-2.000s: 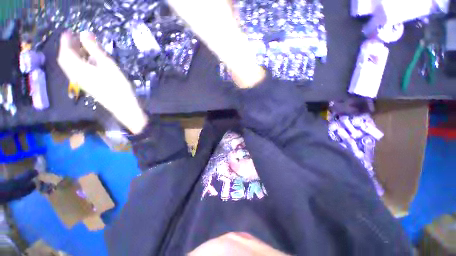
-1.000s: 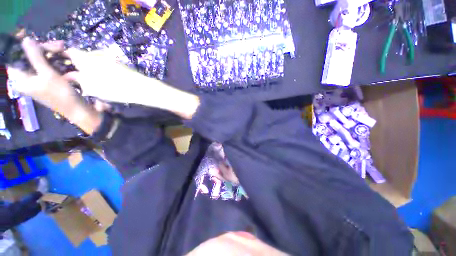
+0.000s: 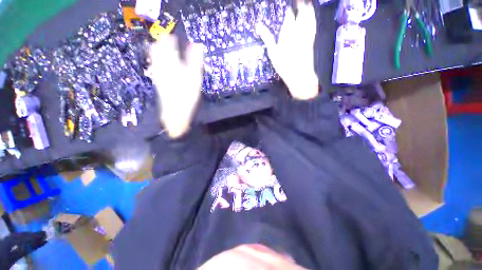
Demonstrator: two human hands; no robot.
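Observation:
A stack of PCB panels (image 3: 238, 58), bright and dotted, lies on the dark bench between my two hands. My left hand (image 3: 177, 84) is at its left edge, blurred and overexposed, with the thumb side against the panels. My right hand (image 3: 293, 52) is at its right edge, with the thumb apart and over the panels. Glare hides whether either hand grips them. A tangled heap of loose PCBs (image 3: 105, 68) lies left of my left hand. Yellow-orange parts (image 3: 162, 26) lie above my left fingertips.
A white-lilac handheld device (image 3: 350, 52) and green-handled pliers (image 3: 401, 39) lie at right. Another pale device (image 3: 36, 124) lies at far left. A carton (image 3: 420, 142) with pale plastic housings (image 3: 372, 126) stands below the right bench edge. A blue plastic item (image 3: 26, 187) is at lower left.
Both hands have moved right from the dark item and loose boards at far left to opposite sides of the panel stack. The view has shifted a little.

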